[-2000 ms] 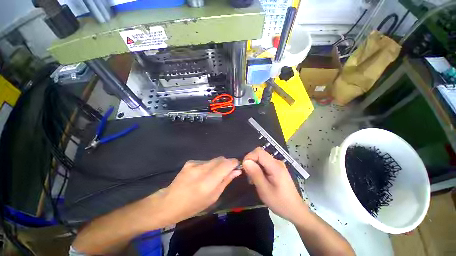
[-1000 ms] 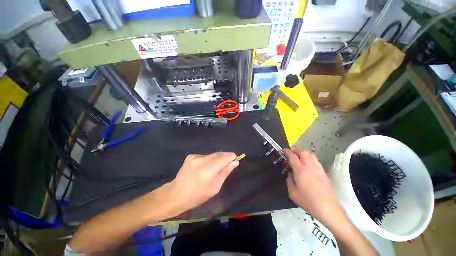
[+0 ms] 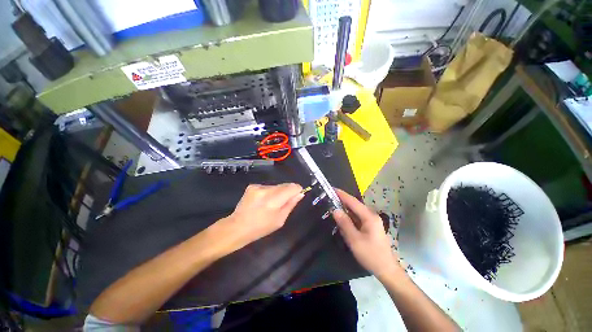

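My right hand [image 3: 363, 235] grips the lower part of a silver loading bar [image 3: 319, 177], which lies slanted with several small pegs along its left edge. My left hand [image 3: 265, 211] pinches a small brass-coloured connector insert [image 3: 306, 190] at its fingertips, close to the pegs at the bar's upper part. Whether the insert touches a peg is too small to tell. A second loading bar [image 3: 228, 166] with small pegs lies at the mould's front edge. Black cable runs faintly over the black table below my left forearm.
Orange-red scissors [image 3: 274, 147] lie beside the mould [image 3: 224, 120]. Blue nippers [image 3: 120, 196] lie open at left. The green press platen [image 3: 214, 54] is above, on steel columns. A white bucket [image 3: 548, 240] of black scrap stands right. Black cables [image 3: 40, 188] hang at left.
My right hand has taken hold of the loading bar and brought it left, towards my left hand. My left hand holds the insert beside the bar's pegs. The camera view has shifted.
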